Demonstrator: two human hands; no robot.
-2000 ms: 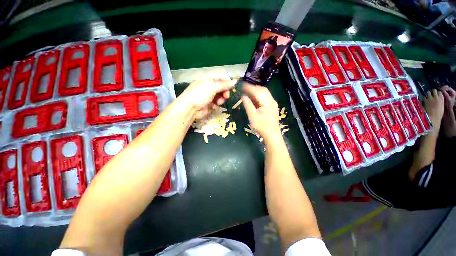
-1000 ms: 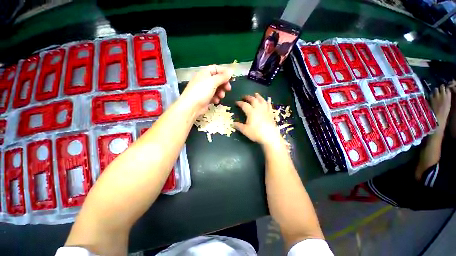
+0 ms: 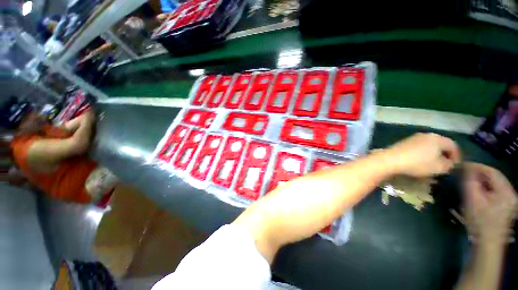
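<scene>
My left hand [image 3: 429,156] is over the cream heap of small pale pieces [image 3: 412,190] at the right, fingers curled; what lies between its fingertips is blurred. My right hand [image 3: 488,195] is just right of it, also blurred, its fingers bent close to the left hand. A few loose pale strips show beside the right hand. A tray [image 3: 360,133] of red plastic housings [image 3: 254,170] lies left of my hands, and my left forearm covers its lower right part.
A dark phone [image 3: 500,124] stands at the right edge. A tray stack with red housings [image 3: 190,20] is on the far bench. A person in orange [image 3: 51,156] sits at the left, beside a brown surface [image 3: 139,226]. Pale pieces lie on the far bench.
The view has swung left, so the tray, heap and phone appear further right and the right-hand tray stack is out of view. My hands are close together again.
</scene>
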